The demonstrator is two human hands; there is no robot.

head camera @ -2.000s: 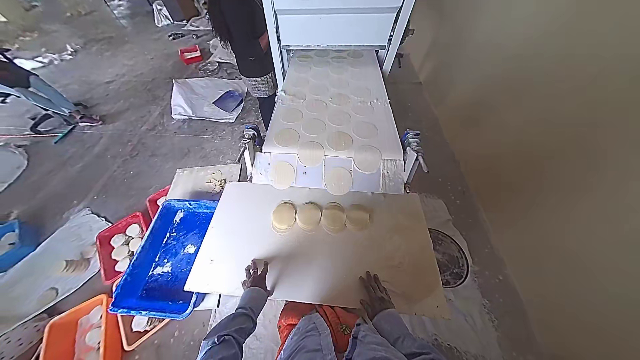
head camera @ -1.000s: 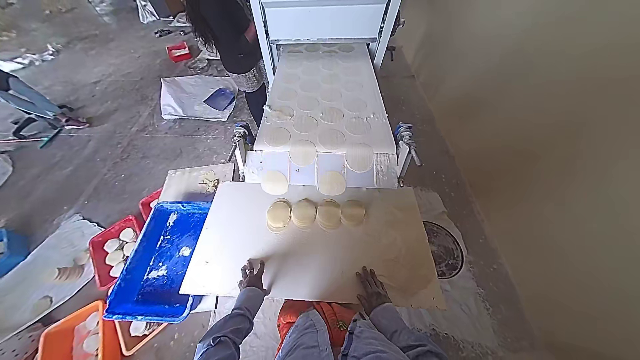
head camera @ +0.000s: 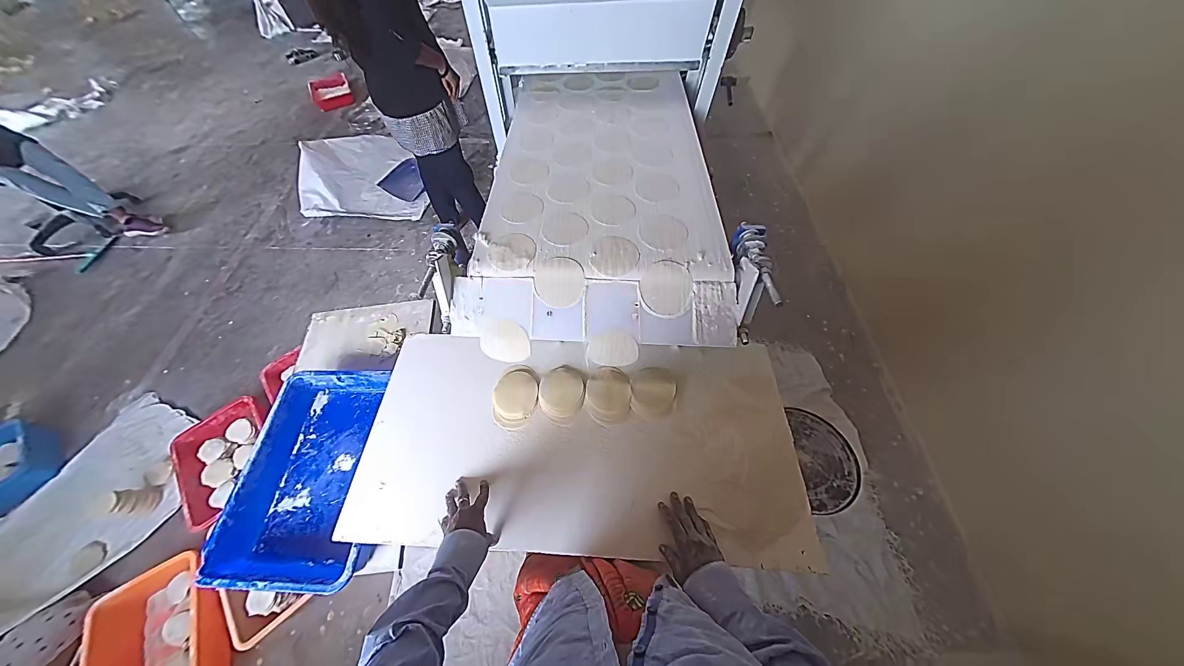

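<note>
My left hand [head camera: 467, 509] rests with spread fingers on the near left part of a pale flat board [head camera: 592, 490], holding nothing. Near the board's front edge on the right, my right hand [head camera: 688, 535] lies flat, also without anything in it. Beyond both hands stand several short stacks of round dough discs [head camera: 562, 392] in a row. Two single discs [head camera: 612, 348] lie at the board's far edge, by the chute. More flat rounds cover a conveyor belt [head camera: 592, 199] that comes out of a white machine [head camera: 601, 35].
A blue plastic tray [head camera: 287, 499] adjoins the board's left side. Red crates [head camera: 217, 462] and an orange crate [head camera: 139, 615] with discs stand on the floor. One person [head camera: 416, 102] stands left of the machine, another [head camera: 65, 185] at far left. A wall [head camera: 999, 231] runs along the right.
Rounds on the belt have moved toward me, and discs have come down from the chute onto the board's far edge. Both my hands have stayed in place on the board.
</note>
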